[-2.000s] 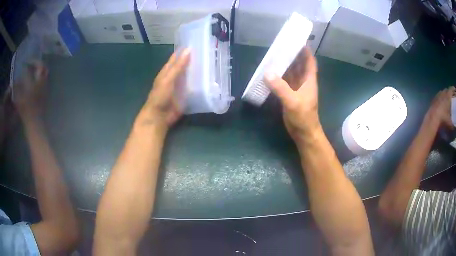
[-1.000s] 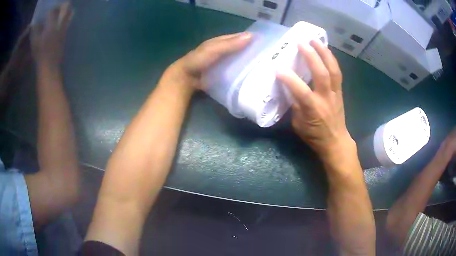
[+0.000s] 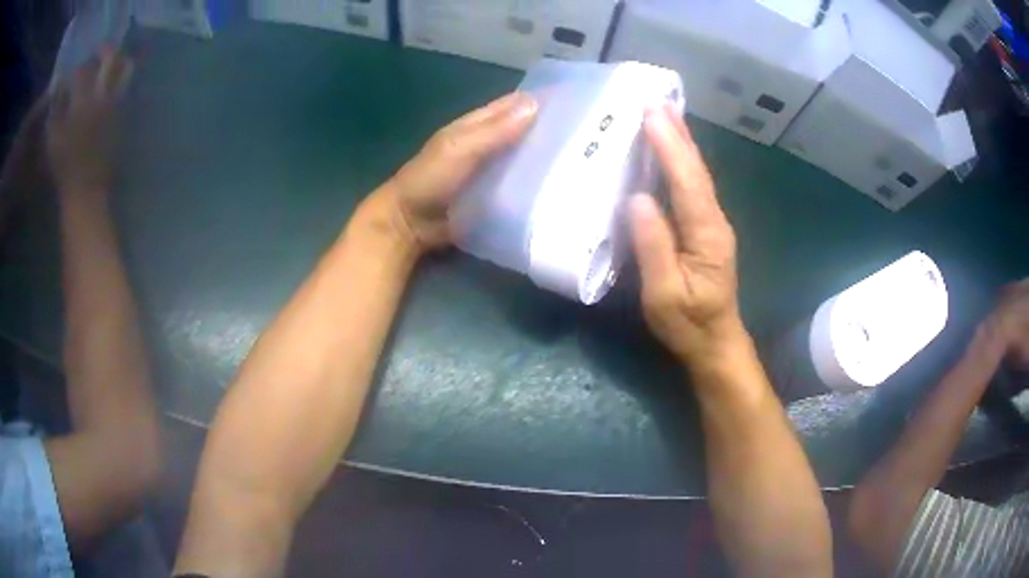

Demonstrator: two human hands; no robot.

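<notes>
A frosted translucent housing (image 3: pixel 502 175) with a white cover (image 3: pixel 575 192) on it is held tilted above the green bench. The cover faces right and shows two small dark marks and a round vent grille near its lower end. My left hand (image 3: pixel 446 169) grips the housing from the left side. My right hand (image 3: pixel 691 254) is at the cover's right face, fingers extended and somewhat blurred. The fingertips touch or nearly touch the cover near its upper end. The inside of the unit is hidden.
A second white appliance unit (image 3: pixel 891 322) stands on the green bench (image 3: pixel 282 260) at the right. White cartons (image 3: pixel 863 124) line the far edge. Another person's arm (image 3: pixel 107 305) is at the left; a hand (image 3: pixel 1002 327) is at the right edge.
Two seconds ago, housing and cover were apart, one in each hand, with the fan visible. Now the cover sits on the housing. Since one second ago, my right hand's grip on the cover has loosened.
</notes>
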